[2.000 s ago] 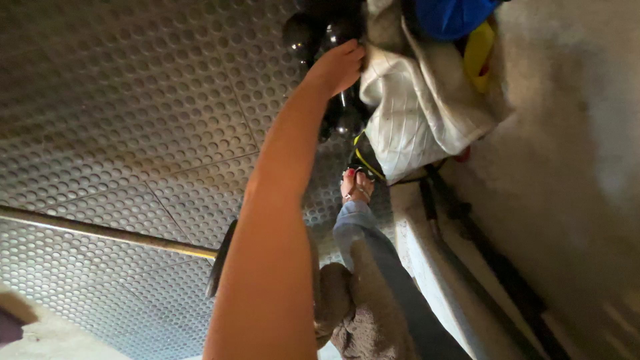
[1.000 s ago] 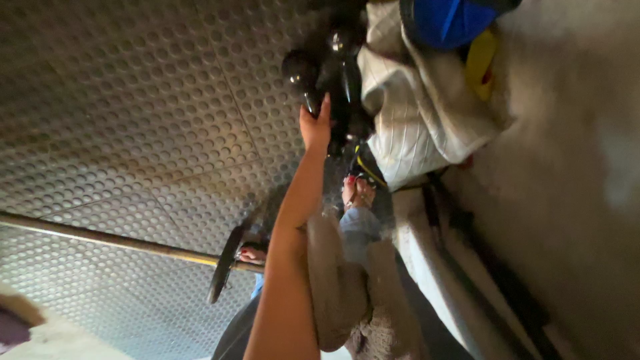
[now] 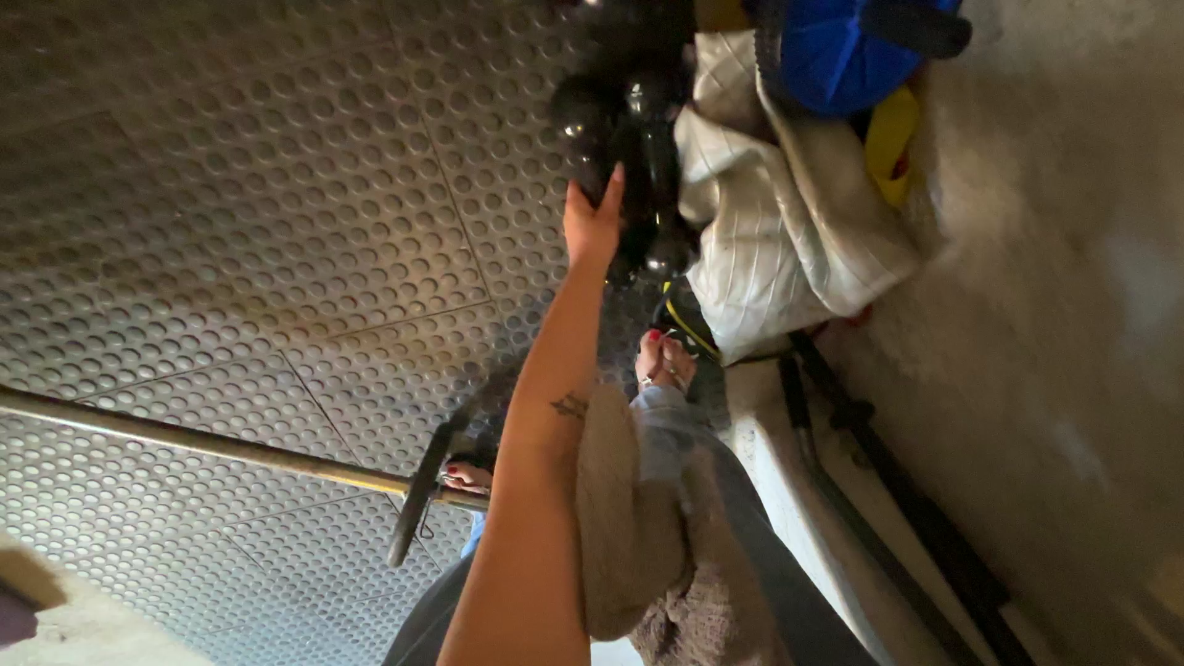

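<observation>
My left hand (image 3: 594, 217) reaches down at the upper middle, its thumb and fingers around the handle of a black dumbbell (image 3: 580, 120) with a glossy round head. Close on its right is another black dumbbell (image 3: 659, 166), beside a crumpled whitish woven sack (image 3: 768, 231). More dark, shiny round shapes lie above them, too dim to tell apart. The lower end of the held dumbbell is partly hidden by my hand and shadow. My right hand is out of view.
Studded rubber mats (image 3: 361, 231) cover the floor. A long metal bar (image 3: 213, 446) with a dark disc (image 3: 424, 490) lies by one foot. Right are a blue object (image 3: 837, 55), a yellow strap (image 3: 893, 148) and black bars (image 3: 906, 518). Brown fabric (image 3: 638, 536) hangs beside my arm.
Two seconds ago my left hand was at the dumbbells nearer the sack; it has moved left onto the left dumbbell. Since one second ago, that dumbbell's round head has come slightly nearer the other one.
</observation>
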